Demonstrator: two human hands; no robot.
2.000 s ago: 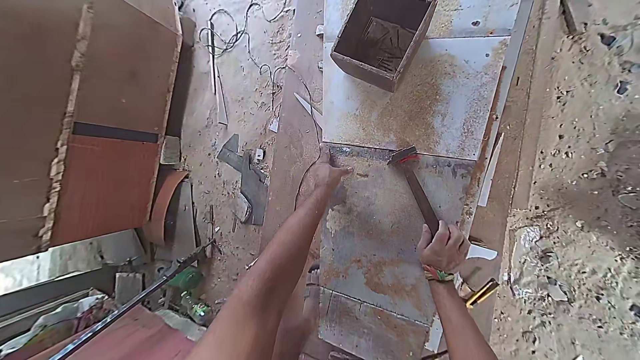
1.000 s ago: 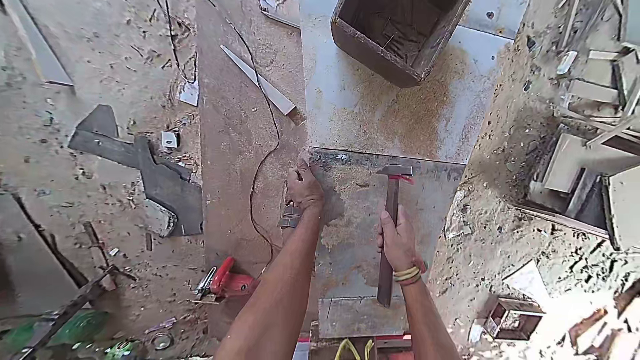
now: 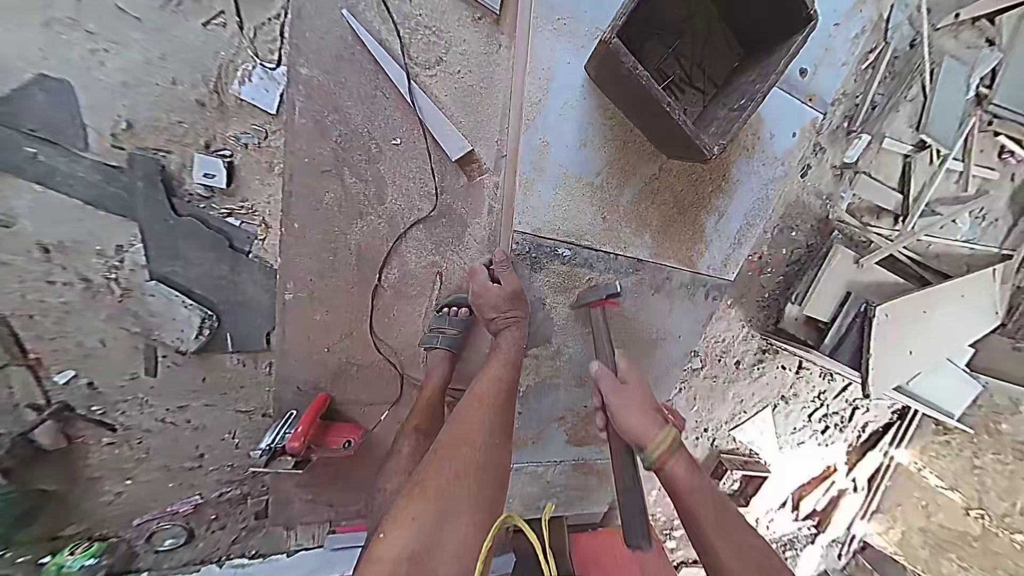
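Note:
A hammer [image 3: 612, 360] with a dark handle and a steel head is in my right hand [image 3: 628, 404], above the sheet-topped work surface. My left hand [image 3: 498, 296] grips the near end of a long, thin wooden strip [image 3: 516, 120], which runs away from me along the seam between the brown board and the pale sheets. A dark wooden box [image 3: 656, 112] holding what look like nails sits on the pale sheet [image 3: 560, 184], beyond the hammer. Sawdust lies around it. My sandalled foot [image 3: 448, 324] is just left of my left hand.
A red power tool [image 3: 324, 432] lies on the brown board [image 3: 328, 240], with a dark cable [image 3: 376, 296] winding across. Beyond is a tapered white offcut [image 3: 408, 88]. Dark cut panels [image 3: 200, 272] lie at left; scrap boards and an open wooden carcass [image 3: 920, 328] are at right.
The long strip now shows in my left hand; one second ago it was not there. The hammer has stayed in my right hand throughout. The view has swung since two seconds ago.

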